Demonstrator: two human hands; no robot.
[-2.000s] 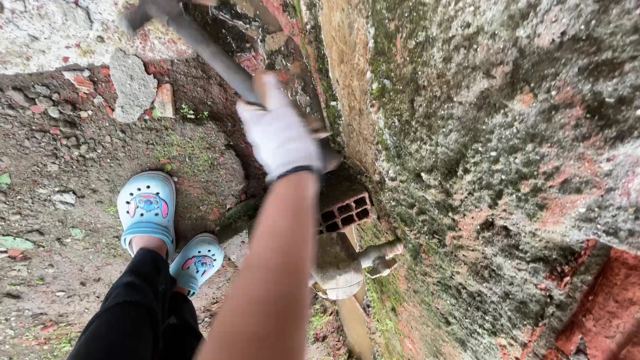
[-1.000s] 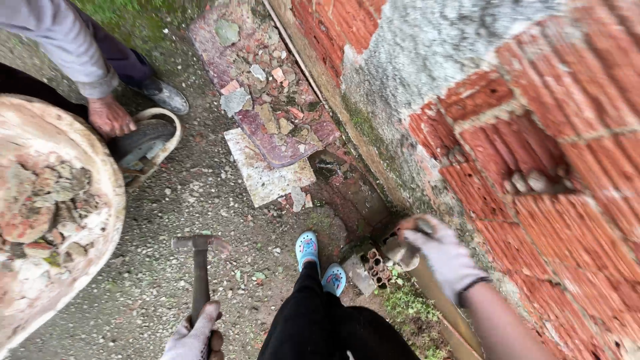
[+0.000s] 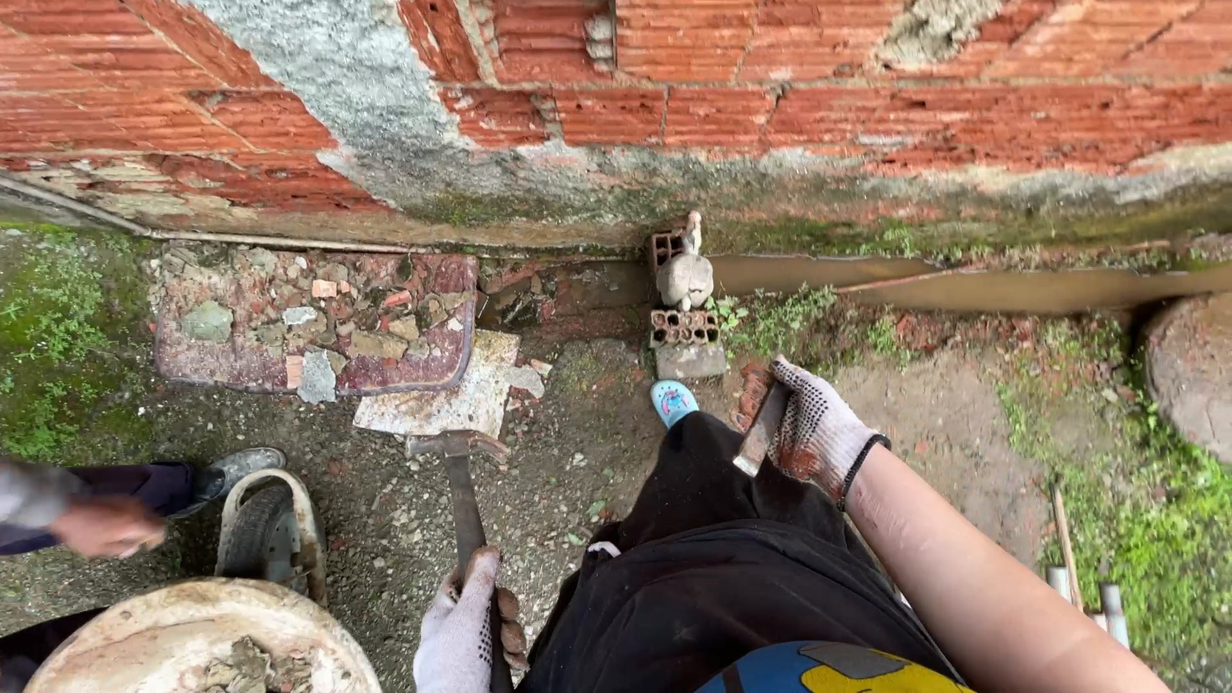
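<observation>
My left hand (image 3: 469, 624), in a dotted work glove, is closed around the handle of a claw hammer (image 3: 464, 500), whose head points up toward the slab. In a soiled glove, my right hand (image 3: 813, 428) grips a flat metal chisel (image 3: 758, 433), its pale edge pointing down and left over my dark trousers. Beyond my blue clog (image 3: 673, 399) stand hollow clay blocks (image 3: 684, 327) with a rounded, dirty object (image 3: 686, 279) on them, by the foot of the wall.
A brick wall (image 3: 866, 115) with patchy plaster runs across the top, a muddy water channel (image 3: 847, 274) along its base. Rubble lies on a reddish slab (image 3: 414, 371) at left. A wheelbarrow (image 3: 106, 640) holds debris; beside it is another person's hand (image 3: 108, 526). Pipes (image 3: 1114, 611) lie lower right.
The view has swung strongly round. The hammer, raised near the wall two seconds ago, is now low in my left hand. The other person's hand is no longer at the wheelbarrow's wheel.
</observation>
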